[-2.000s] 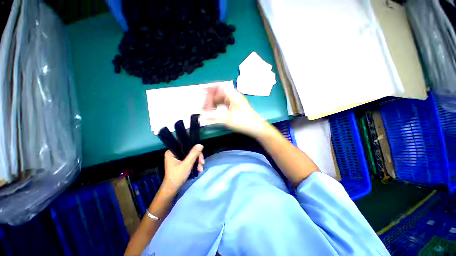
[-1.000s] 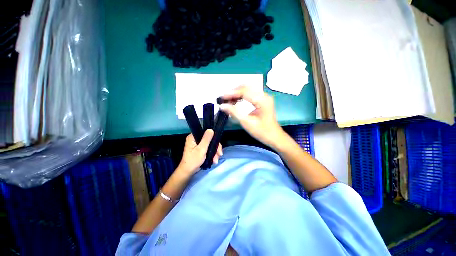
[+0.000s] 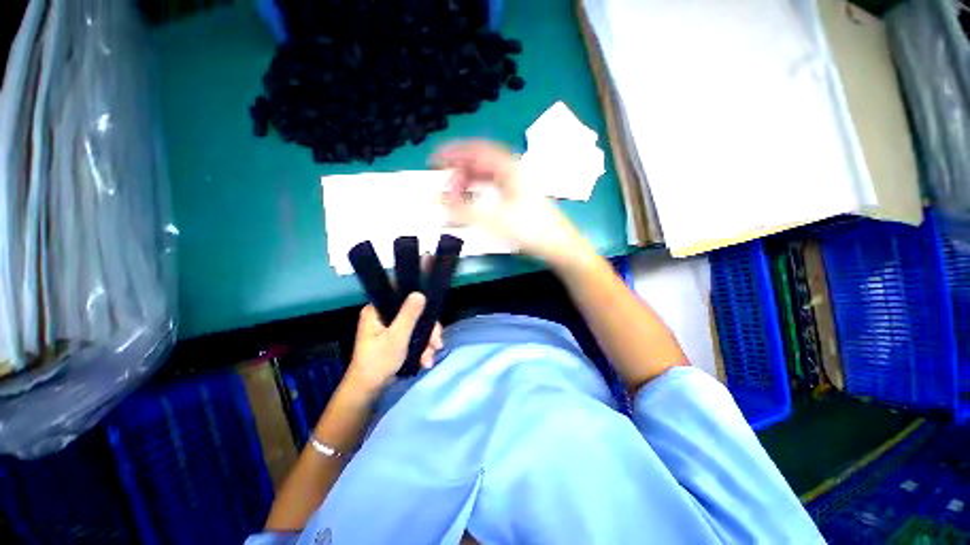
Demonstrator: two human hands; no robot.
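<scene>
My left hand (image 3: pixel 385 346) holds three black tubes (image 3: pixel 408 268) fanned out, their upper ends over the front edge of a flat white work sheet (image 3: pixel 367 208). My right hand (image 3: pixel 505 202) is blurred above the right part of the sheet, beside the tube ends and apart from them. Whether it holds a part cannot be told. A large loose heap of small black parts (image 3: pixel 372 96) lies on the green bench beyond the sheet.
A blue bin (image 3: pixel 272 21) shows behind the heap. A white paper pad (image 3: pixel 564 154) lies right of the sheet. A sheet stack (image 3: pixel 734 117) is at right, a plastic-bagged stack (image 3: pixel 106 202) at left. Blue crates (image 3: pixel 191 447) stand below the bench.
A second ago my right hand held a small black part at the rightmost tube's end; now it is away from the tubes, farther over the sheet. The camera view has also shifted.
</scene>
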